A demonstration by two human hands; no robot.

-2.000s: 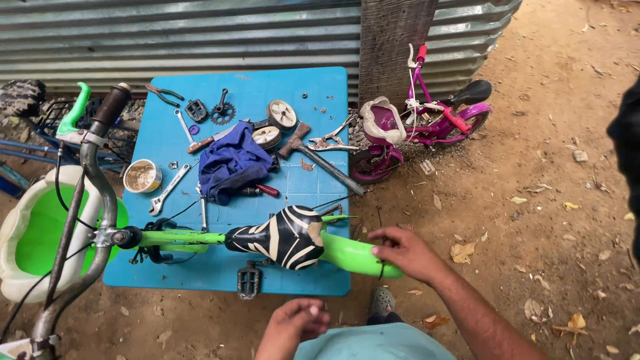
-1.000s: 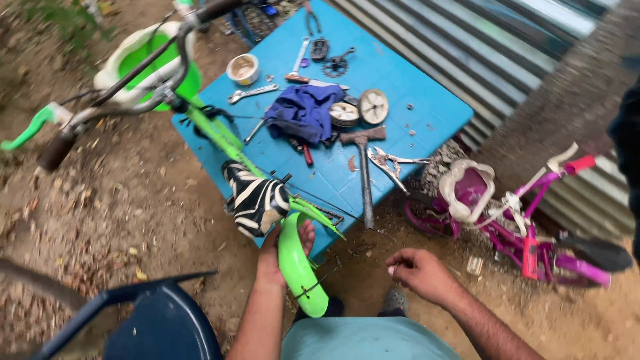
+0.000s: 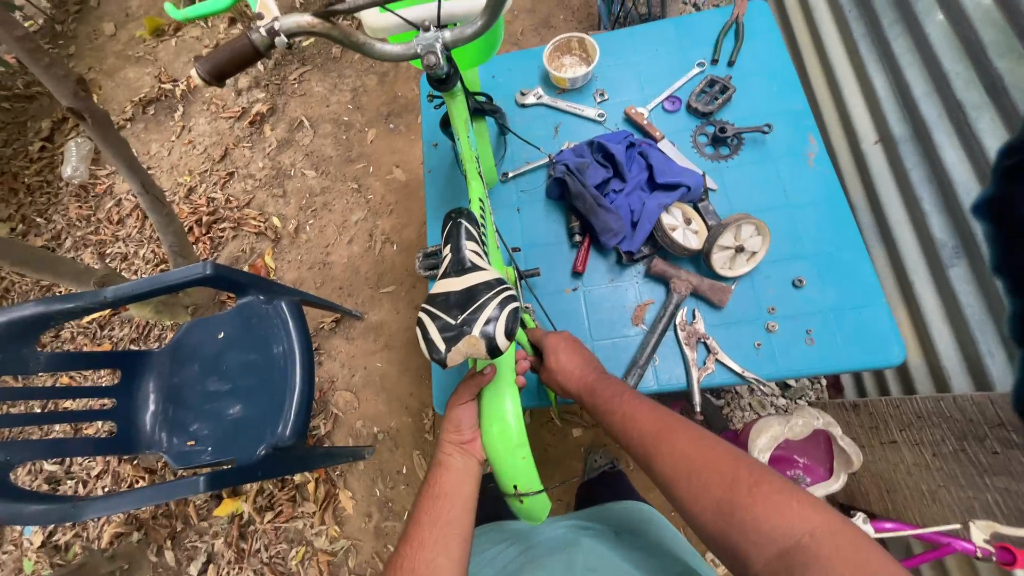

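Observation:
A green bicycle frame (image 3: 472,148) with a black and white striped saddle (image 3: 470,300) lies along the left side of the blue table (image 3: 840,320). My left hand (image 3: 468,412) grips the green rear fender (image 3: 502,424) just behind the saddle, thumb on its upper face. Beside it, my right hand (image 3: 564,362) is closed around a green part of the frame under the saddle's right edge; its fingertips are partly hidden. A thin wire (image 3: 524,492) is tied round the fender's lower end. The metal handlebar (image 3: 352,44) with a brown grip is at the top.
On the table lie a hammer (image 3: 676,300), locking pliers (image 3: 704,352), a purple cloth (image 3: 620,188), small wheels (image 3: 736,246), an adjustable wrench (image 3: 560,104), a knife (image 3: 664,142), a crank with chainring (image 3: 724,140) and a pedal (image 3: 710,96). A dark blue plastic chair (image 3: 228,376) stands left, a purple bicycle (image 3: 928,540) lower right.
My right hand, apart from the bicycle one second ago, is now on the frame beneath the saddle. My left hand, free two seconds ago, holds the fender. The view has turned.

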